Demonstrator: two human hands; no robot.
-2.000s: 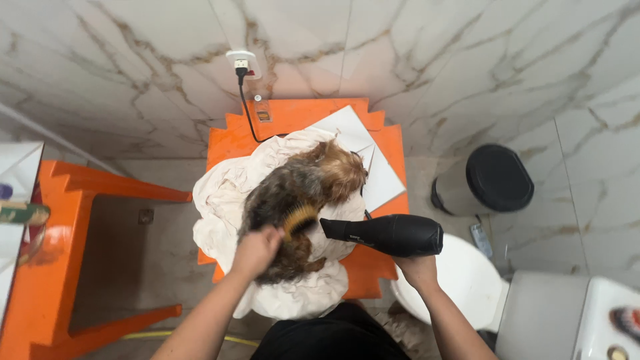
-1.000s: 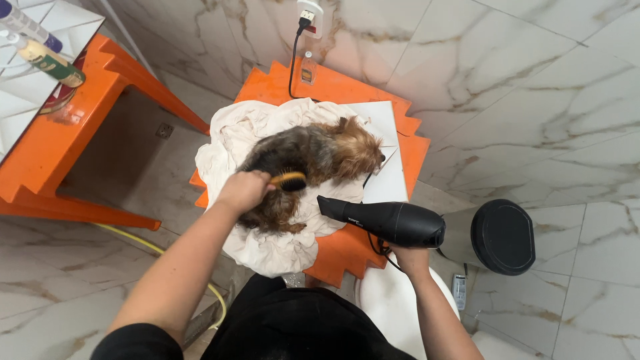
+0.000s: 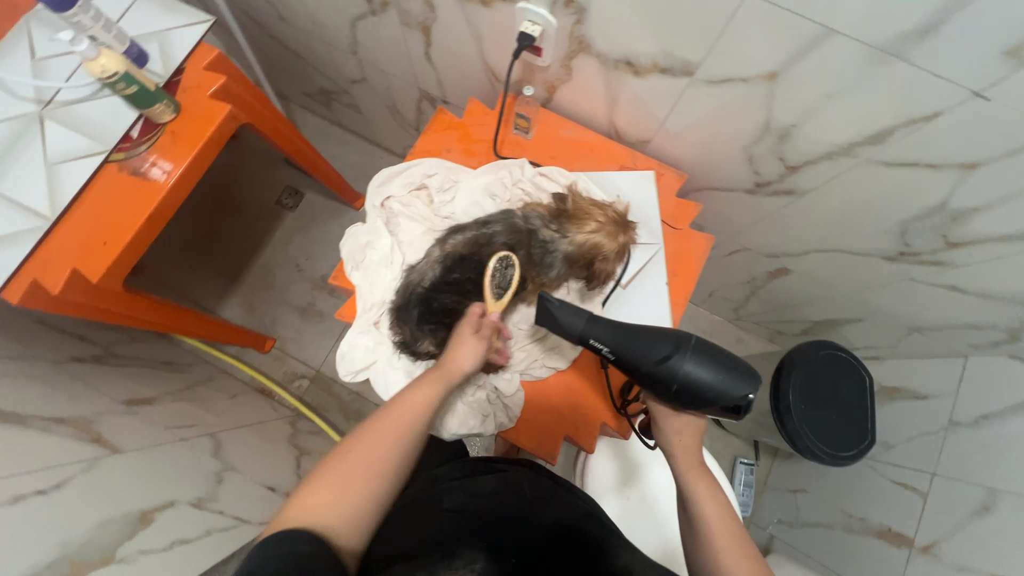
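Observation:
A small long-haired dog (image 3: 472, 256), dark on the back and tan at the head, lies on a crumpled whitish cloth (image 3: 384, 216) over an orange plastic table (image 3: 552, 408). My left hand (image 3: 474, 340) is closed on the handle of a wooden oval hairbrush (image 3: 502, 280), whose bristle side faces up beside the dog's flank. My right hand (image 3: 676, 424) grips the handle of a black hair dryer (image 3: 664, 356). Its flat nozzle points left, just right of the brush. My right fingers are partly hidden under the dryer.
A white tile (image 3: 640, 192) and a small clear bottle (image 3: 525, 114) are on the table. A black cord runs to the wall outlet (image 3: 534, 32). Another orange table (image 3: 160, 176) with bottles (image 3: 132, 84) stands left. At right are a black-lidded bin (image 3: 824, 402) and a white toilet (image 3: 632, 488).
The brush was bristles-down against the dog's side; now it is turned bristles-up in my left hand. The dryer stays in my right hand. The view has swung noticeably.

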